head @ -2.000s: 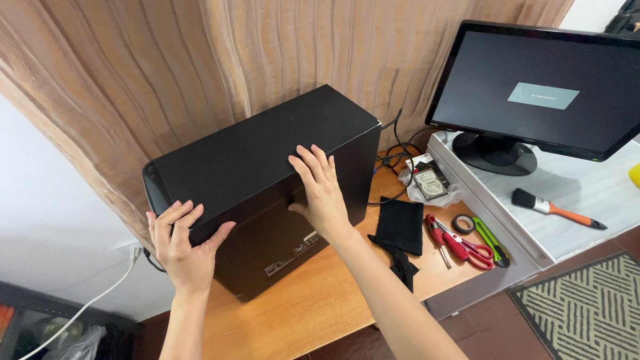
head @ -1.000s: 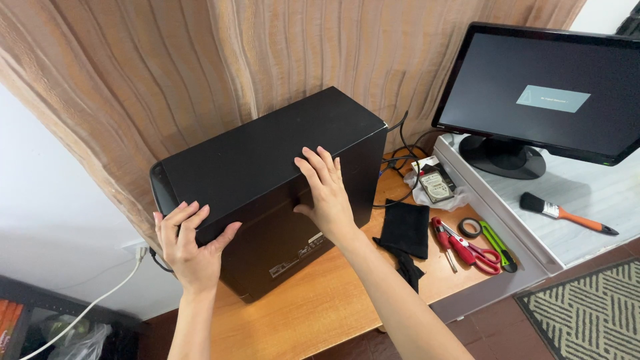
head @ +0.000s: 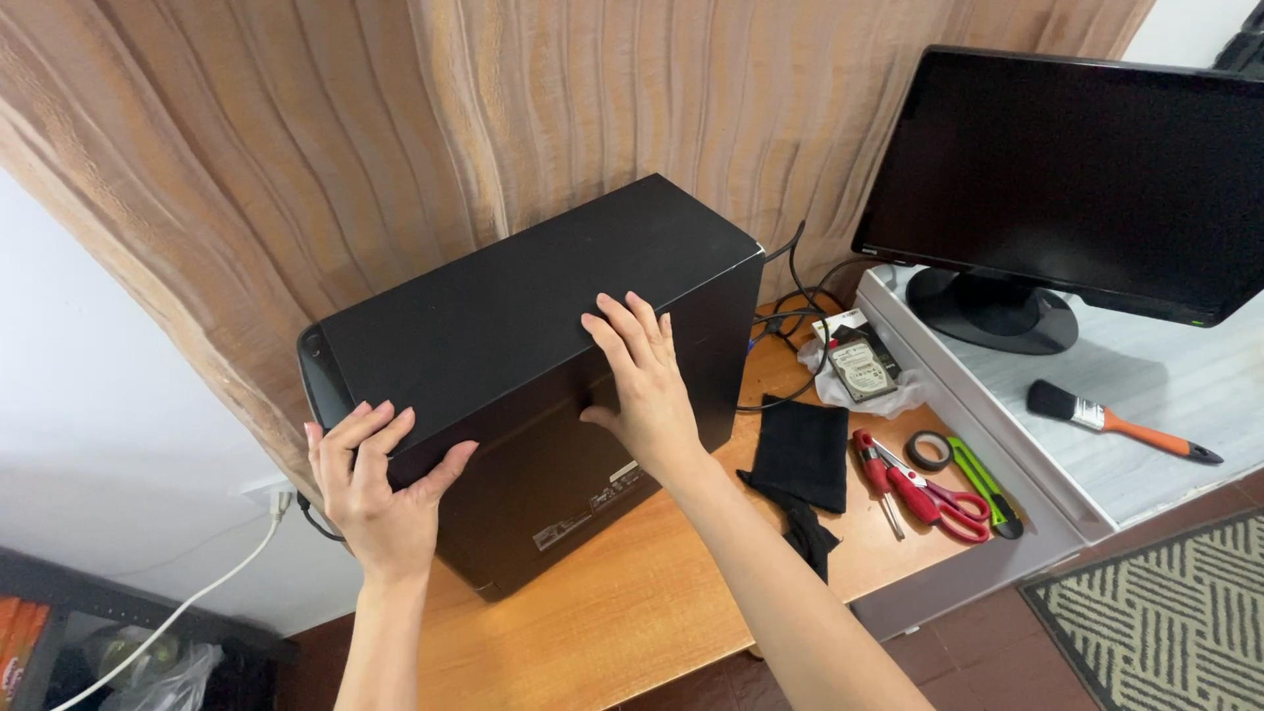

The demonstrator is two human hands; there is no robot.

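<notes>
A black desktop computer tower stands upright on a wooden desk. My left hand rests on its front corner, with fingertips on the top edge and the thumb against the side panel. My right hand lies farther back along the same edge, fingers spread on the top and thumb on the side. Neither hand is closed round anything. Black cables run behind the tower's back end. The screen of the monitor at the right is dark, and a small green light shows on its lower edge.
Right of the tower lie a black cloth pouch, a hard drive on plastic wrap, a red screwdriver, red-handled scissors, black tape and a green utility knife. A paintbrush lies below the monitor. A curtain hangs behind.
The monitor showed a light message box in both earlier frames; now its screen is dark. Both hands have stayed in place on the tower.
</notes>
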